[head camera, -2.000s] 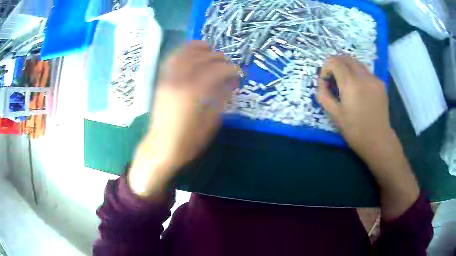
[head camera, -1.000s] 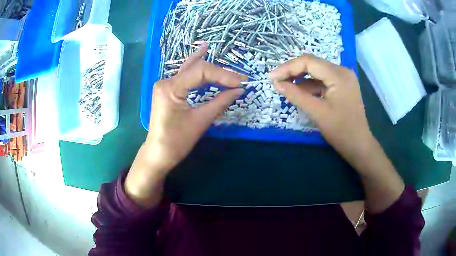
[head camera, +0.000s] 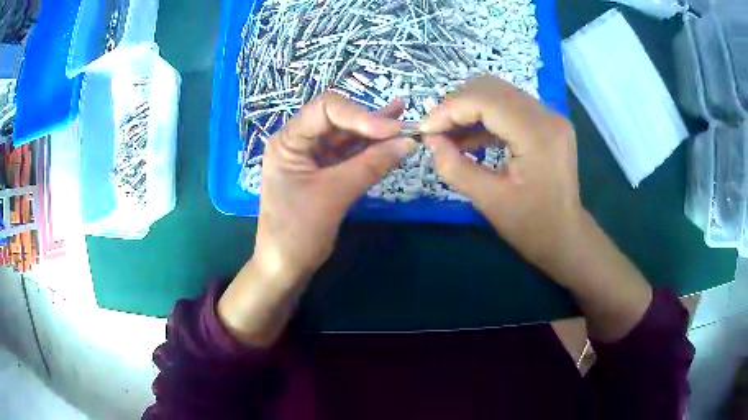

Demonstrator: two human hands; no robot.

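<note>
The blue parts tray (head camera: pixel 223 131) lies in front of me. Thin silver metal pins (head camera: pixel 312 45) are heaped at its left and middle, and small white plastic caps (head camera: pixel 508 41) lie at its right and near side. My left hand (head camera: pixel 328 156) and my right hand (head camera: pixel 492 148) meet fingertip to fingertip over the tray. Between them they pinch a small slim pin (head camera: pixel 410 128), mostly hidden by the fingers. Whether a cap is on it cannot be told.
A frosted clear box (head camera: pixel 168 148) with slim pieces stands left of the tray. An empty blue tray (head camera: pixel 41 82) is at the far left. A white ribbed pad (head camera: pixel 627 98) and stacked clear boxes (head camera: pixel 722 180) are at the right on the green bench (head camera: pixel 205 271).
My left hand has come from the tray's left side to meet my right hand, which moved inward. A slim piece is now between the fingertips. The view has shifted.
</note>
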